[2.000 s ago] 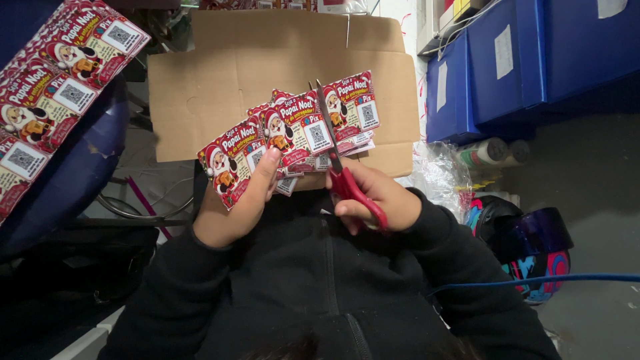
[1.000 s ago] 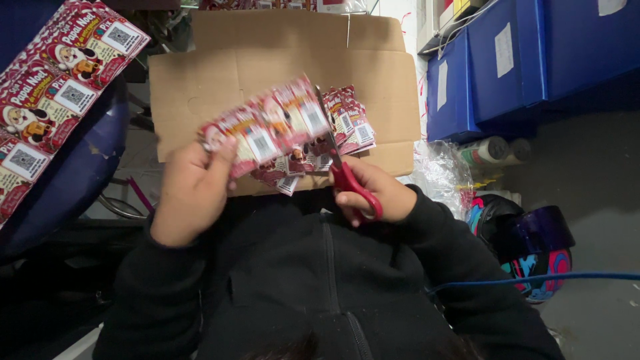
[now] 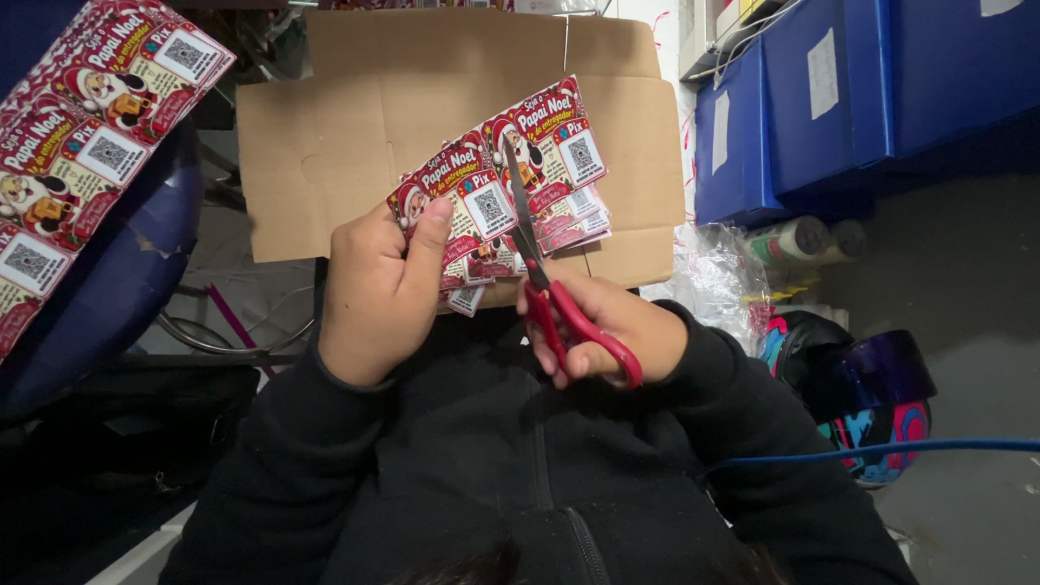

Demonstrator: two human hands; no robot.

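My left hand (image 3: 386, 292) pinches a printed card strip (image 3: 487, 203) at its left end, thumb on top. The strip shows two red Santa designs side by side, each with a printed code. My right hand (image 3: 609, 325) is shut on the red-handled scissors (image 3: 581, 325), whose blades lie across the strip between the two designs. Under it, a loose pile of similar printed cards (image 3: 581, 231) rests on a flattened cardboard box (image 3: 455, 65).
More printed sheets (image 3: 89, 138) lie at upper left on a round blue surface (image 3: 162, 236). Blue boxes (image 3: 829, 106) stand at upper right, above clear plastic wrap (image 3: 715, 268) and a multicoloured helmet (image 3: 869, 406). A blue cable (image 3: 894, 448) crosses at right.
One second ago the strip was a blur, raised above the pile; now it is steady between the scissor blades. My left hand has moved right, closer to the scissors.
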